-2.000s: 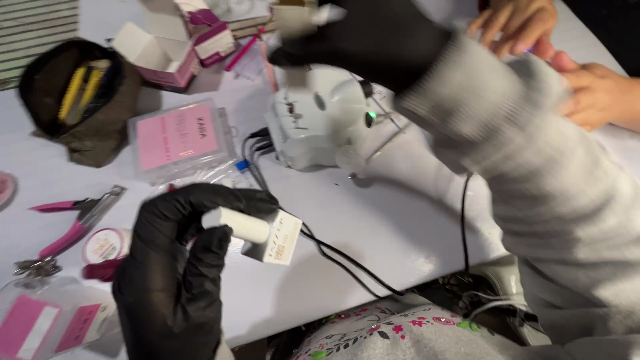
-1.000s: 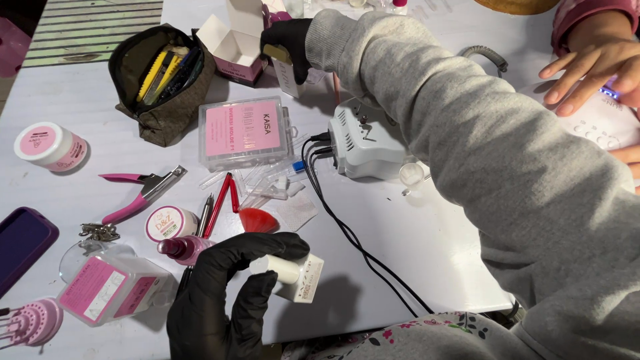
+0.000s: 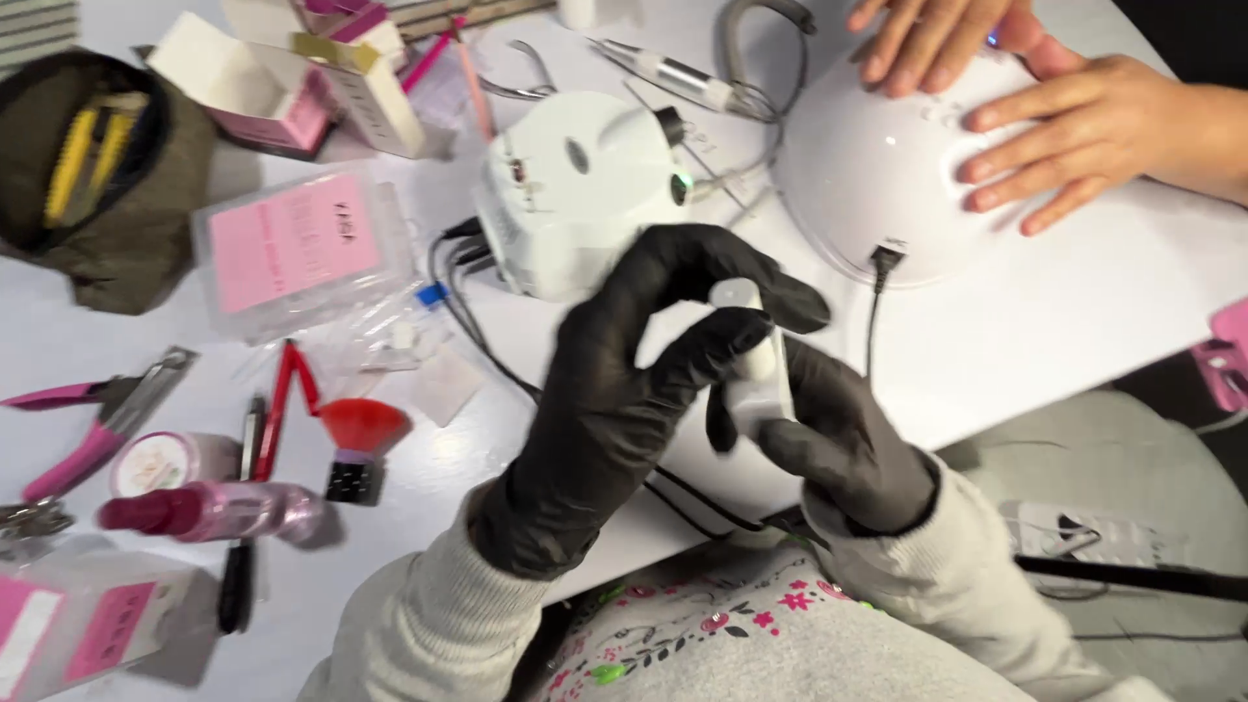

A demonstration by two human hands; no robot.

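In a black glove, my left hand [image 3: 634, 390] pinches the white cap of a small bottle [image 3: 756, 361] between thumb and fingers. My right hand [image 3: 843, 429], gloved in black too, grips the lower, squarish body of that bottle. Both hands are close together above the front edge of the white table, just in front of a white nail drill control unit [image 3: 585, 185]. A small open carton [image 3: 366, 93] stands at the back left, beside a pink and white box [image 3: 263, 97]. Blur hides whether the cap is seated on the bottle.
Another person's hands [image 3: 1082, 136] rest on a white dome nail lamp [image 3: 877, 175] at the right. Black cables [image 3: 478, 331] run under my hands. To the left lie a plastic case [image 3: 292, 244], a red brush [image 3: 361, 429], a pink bottle [image 3: 224, 511], a cutter [image 3: 117, 419] and a dark pouch [image 3: 156, 205].
My right hand was at the cartons at the back one second ago; it has come back toward me and now holds the bottle's body. The small carton stands beside the pink box.
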